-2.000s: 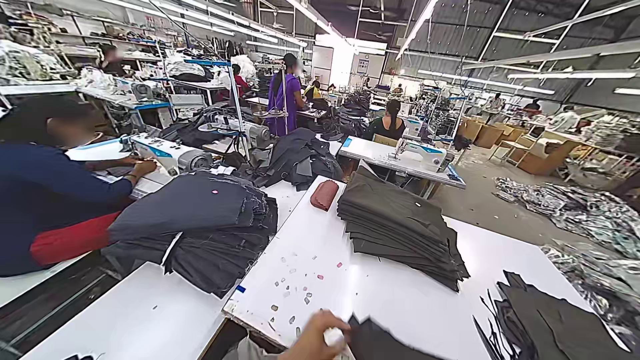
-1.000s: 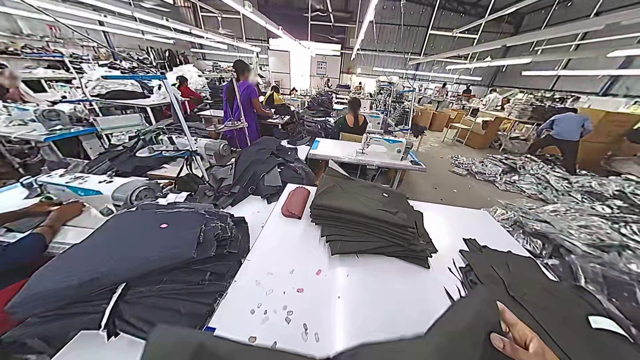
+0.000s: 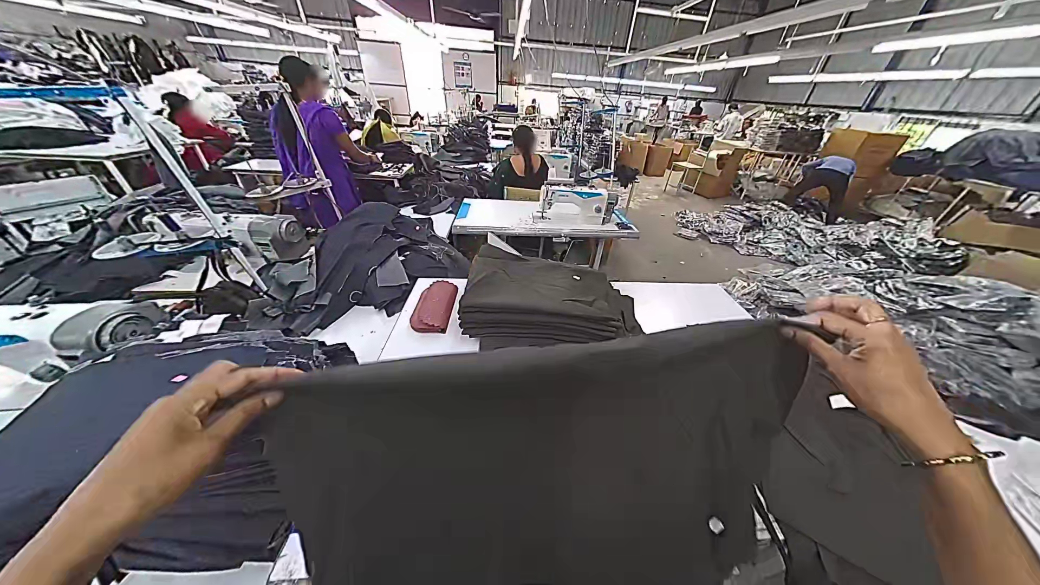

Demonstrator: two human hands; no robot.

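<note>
A dark olive-black fabric piece (image 3: 528, 455) hangs stretched between my hands above the white table (image 3: 691, 302). My left hand (image 3: 215, 406) pinches its upper left corner, and my right hand (image 3: 861, 357) pinches the upper right one. A small white sticker (image 3: 716, 526) shows near the fabric's lower right. Just beyond it lies a neat stack of dark folded fabric pieces (image 3: 544, 292), with a reddish-brown case (image 3: 435, 307) at its left. More dark fabric pieces (image 3: 853, 463) lie under and beside my right hand. The held piece hides most of the near tabletop.
A dark navy fabric stack (image 3: 65, 439) sits at the left, with a loose dark heap (image 3: 382, 252) behind it. A sewing machine (image 3: 577, 205) stands on the table ahead. Wrapped bundles (image 3: 894, 268) cover the floor at right. A person in purple (image 3: 325, 146) and several others are farther back.
The dark fabric, low at the frame's bottom edge before, is now raised and spread between both hands. My left hand, out of sight one second ago, is in view. The view has shifted right since two seconds ago.
</note>
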